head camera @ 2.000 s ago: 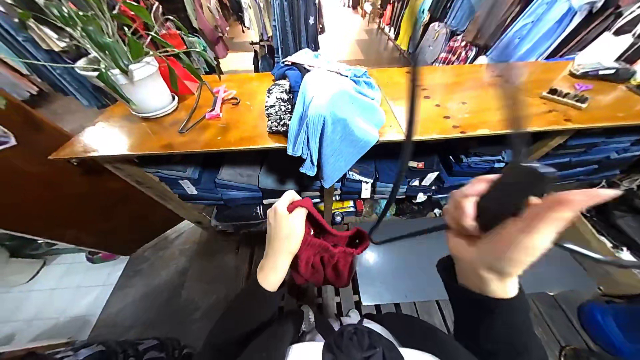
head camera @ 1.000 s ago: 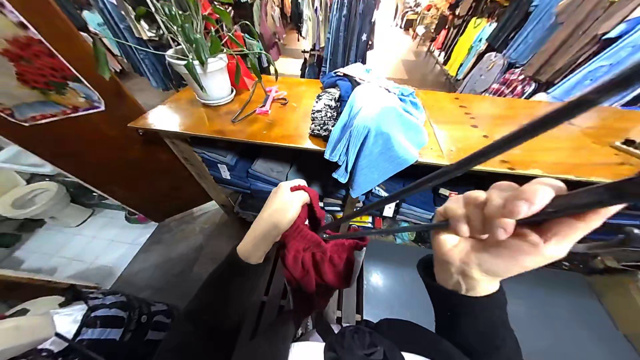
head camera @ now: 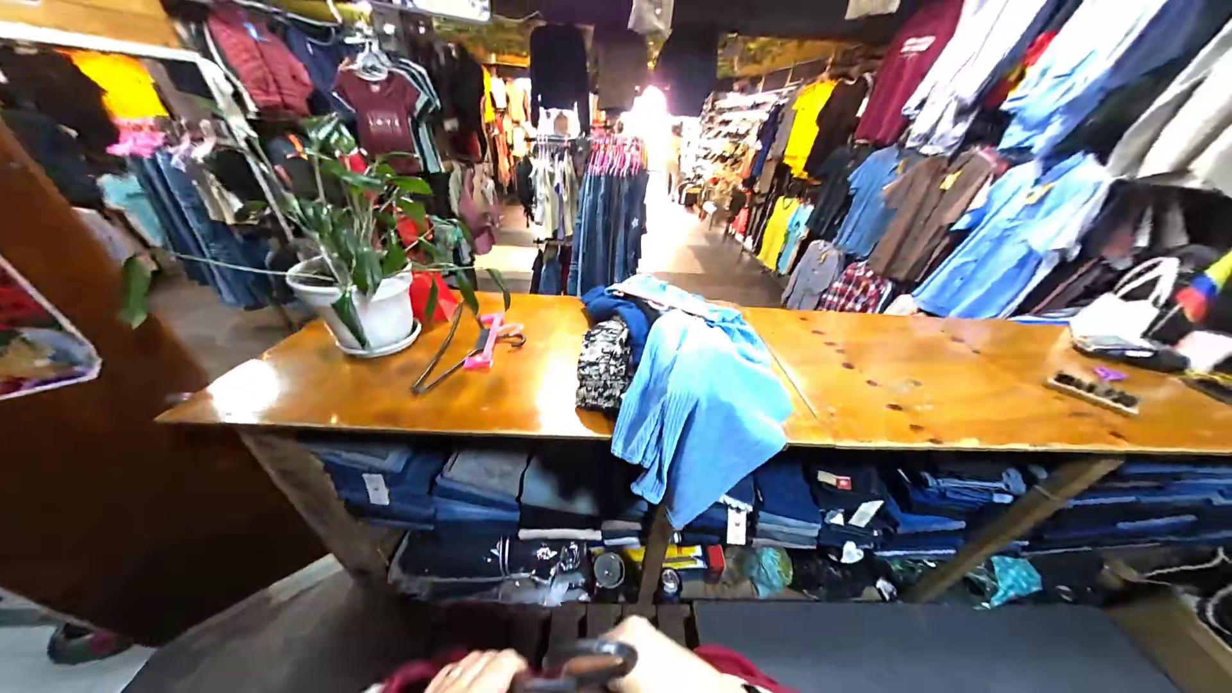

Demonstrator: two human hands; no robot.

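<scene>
At the bottom edge of the head view, my left hand [head camera: 478, 671] is on a dark red knit garment [head camera: 417, 674], its fingers curled and partly cut off by the frame. Close beside it, my right hand [head camera: 659, 659] is at a dark curved handle-like object [head camera: 592, 662]; more dark red fabric shows to its right. What exactly the dark object is cannot be told. Beyond both hands, a light blue garment [head camera: 707, 395] hangs over the counter's front edge, next to a black-and-white patterned folded cloth [head camera: 603, 366].
A varnished wooden counter [head camera: 924, 385] spans the view. On it stand a potted plant [head camera: 371, 308], hangers [head camera: 486, 342] and a small tray [head camera: 1093, 393]. Folded jeans [head camera: 481, 486] fill the shelf below. Clothes racks [head camera: 606, 192] stand beyond.
The view has tilted up. My right hand, earlier out to the right gripping a long black strap-like thing, is now close beside my left hand. The dark red garment is now mostly below the frame.
</scene>
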